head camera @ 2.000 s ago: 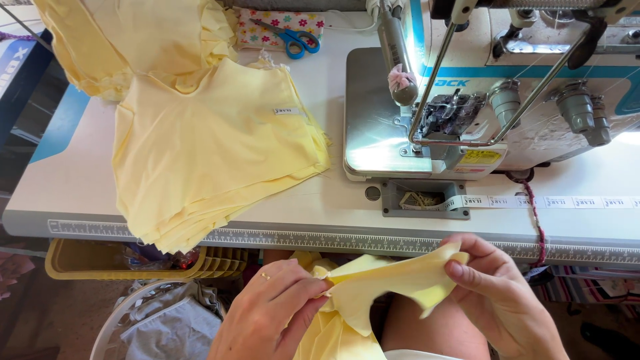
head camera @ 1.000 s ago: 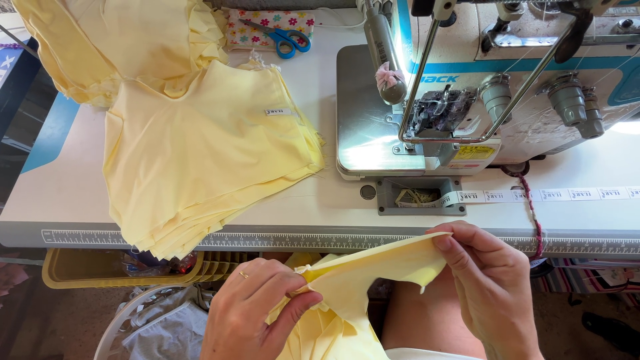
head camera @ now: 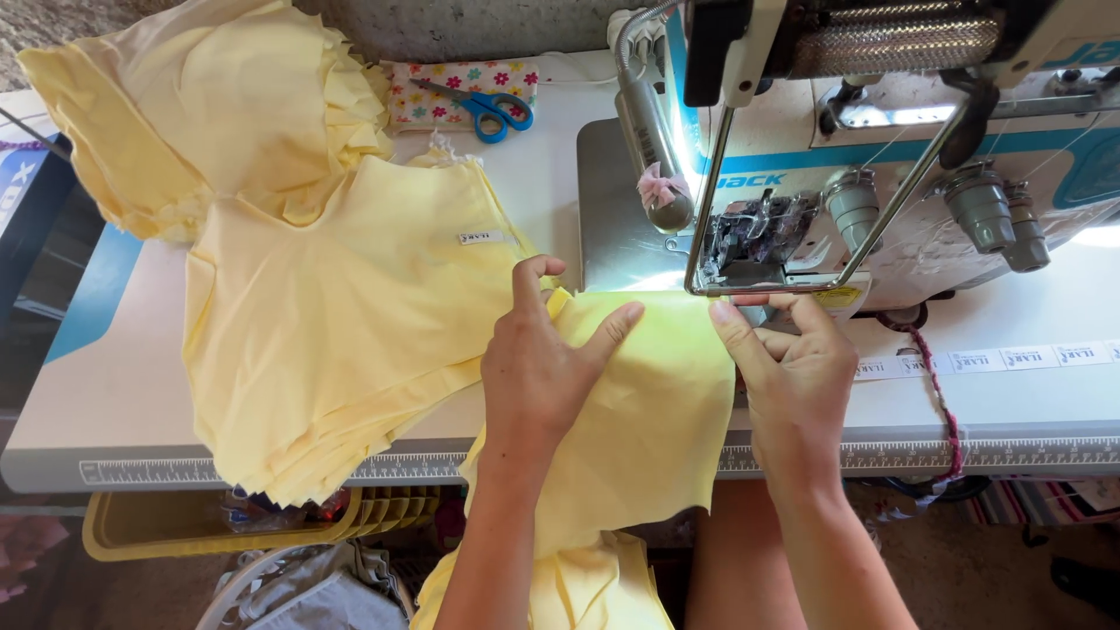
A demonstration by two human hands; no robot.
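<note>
A yellow fabric piece [head camera: 647, 411] stretches between my hands, its top edge at the front of the metal plate of a Jack overlock sewing machine [head camera: 752, 201]. My left hand [head camera: 551, 350] lies on the piece's left side, thumb on the cloth and fingers at its upper corner. My right hand [head camera: 779, 350] pinches the upper right corner between thumb and forefinger, just below the machine's bent metal rod. The piece hangs over the table edge toward more yellow cloth [head camera: 569, 582] on my lap. Left of my left hand lies a stack of yellow fabric pieces [head camera: 341, 324] with a small label.
Blue-handled scissors [head camera: 494, 112] rest on a floral pouch [head camera: 407, 101] behind the stack. A label tape [head camera: 1032, 357] and a braided cord [head camera: 938, 394] are at the right. A ruler strip [head camera: 1032, 452] edges the table; a yellow basket [head camera: 149, 525] sits below.
Both hands have moved from over my lap up to the machine's plate, carrying the yellow piece. The piece, folded and bunched before, is now spread flatter.
</note>
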